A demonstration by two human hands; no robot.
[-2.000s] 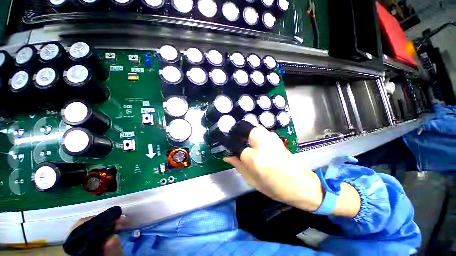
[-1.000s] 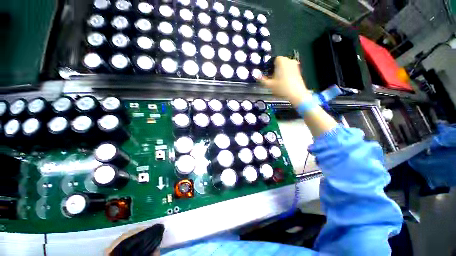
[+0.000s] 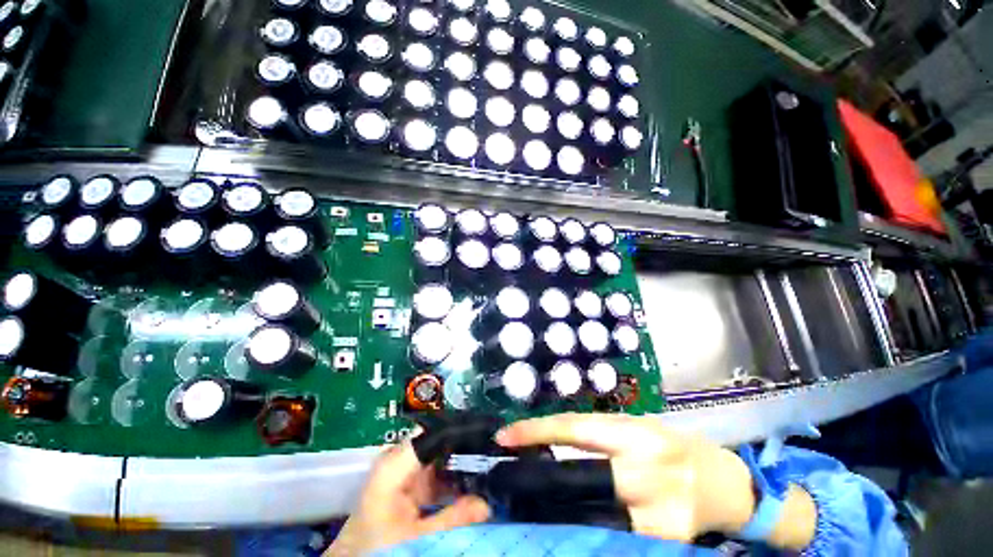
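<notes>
My left hand [image 3: 408,498] and my right hand [image 3: 675,473] are close together at the bottom centre, in front of the rail. Black cylindrical shapes, seemingly capacitors [image 3: 555,486], lie between the fingers and palm of my right hand. Black material covers the left fingertips; whether my left hand also holds a can is unclear. Behind the hands is the green circuit board [image 3: 351,416], with rows of white-topped black capacitors [image 3: 517,339] upright, copper inductors [image 3: 425,392] near its front edge, and white printed circles without cans at left and centre.
A clear tray [image 3: 207,133] of white-topped cans stands on the green shelf behind the metal rail [image 3: 65,479]. A black bin [image 3: 786,158], a red sheet [image 3: 887,163] and a thin tool [image 3: 697,161] are at right. Another person's blue clothing [image 3: 936,408] shows at far right.
My right hand went from the board to the tray's front right corner, then back down beside my left hand. Front-right cans are gone from the tray. A can now stands near the board's front right.
</notes>
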